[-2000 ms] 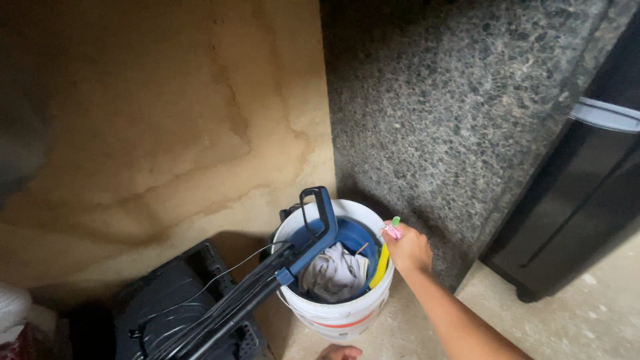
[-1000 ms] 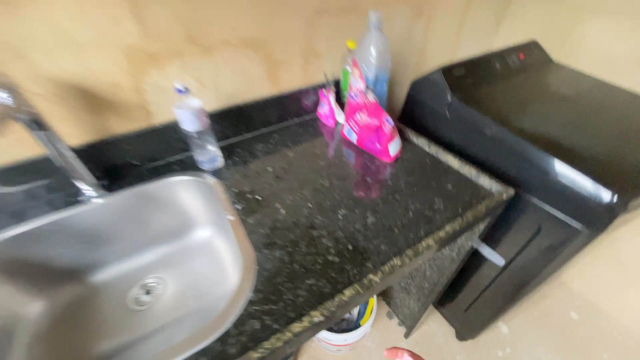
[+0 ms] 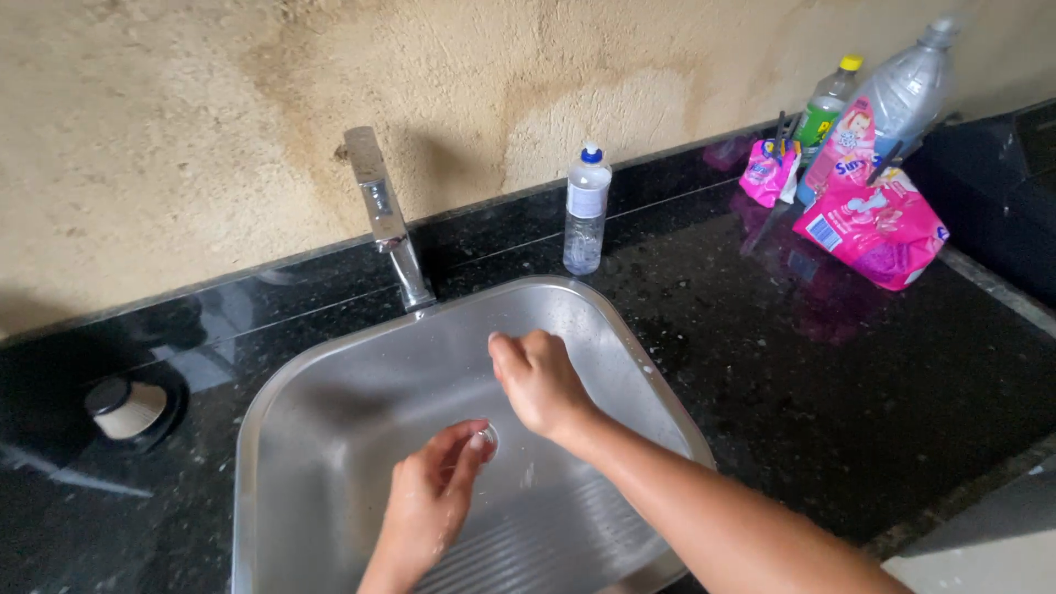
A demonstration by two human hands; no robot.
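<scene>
Both hands are over the stainless steel sink (image 3: 322, 412). My left hand (image 3: 429, 487) is low in front of the drain (image 3: 489, 441), with its fingers loosely curled, the thumb apart and no object seen in it. Farther back and to the right, my right hand (image 3: 540, 381) is closed like a fist; its palm side is hidden, and nothing shows in it. Small water drops show in the air near my hands. A chrome faucet (image 3: 388, 219) rises behind the sink. Beside it, a clear plastic bottle with a blue-and-white cap (image 3: 587, 213) stands upright.
On the black granite counter (image 3: 792, 396), at the back right, are two pink detergent bags (image 3: 879, 223), a clear bottle with bluish liquid (image 3: 912, 91) and a yellow-capped bottle (image 3: 825, 103). A pleated filter with a dark cap (image 3: 128, 406) lies left of the sink.
The view has swung from the bucket under the counter to the sink. My right hand held a small pink-and-green thing at the bucket's rim; that thing does not show now. Both hands are over the sink.
</scene>
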